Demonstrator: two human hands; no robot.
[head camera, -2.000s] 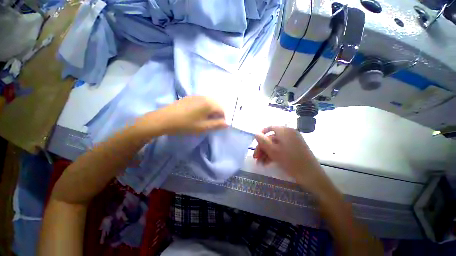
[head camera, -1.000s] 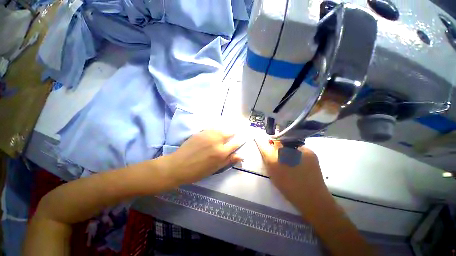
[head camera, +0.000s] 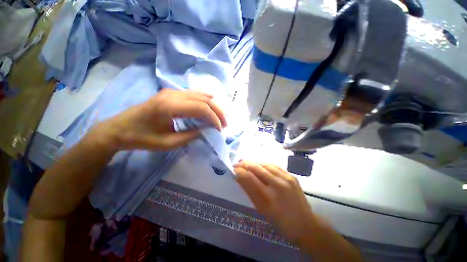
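Note:
My left hand (head camera: 171, 117) grips a folded part of a light blue garment panel (head camera: 217, 148) between thumb and fingers, raised a little left of the needle area. My right hand (head camera: 269, 192) has its fingertips on the lower end of the same folded edge. More of the light blue cloth (head camera: 135, 174) hangs below my left forearm over the table's front edge. The presser foot (head camera: 266, 125) is small and in bright glare, to the right of the cloth and apart from my hands. The sewing machine head (head camera: 307, 61) stands at the right.
Light blue cloth pieces (head camera: 199, 18) are piled at the back left. A grey ruler strip (head camera: 220, 215) runs along the table's front edge. A red crate (head camera: 138, 240) with scraps is below. A brown surface (head camera: 23, 112) lies at the far left. A dark grey block (head camera: 300, 165) hangs below the machine head.
Both hands have moved away from the needle area, the left up and left, the right down and left. The folded edge now shows stretched between them, and cloth hangs over the front edge.

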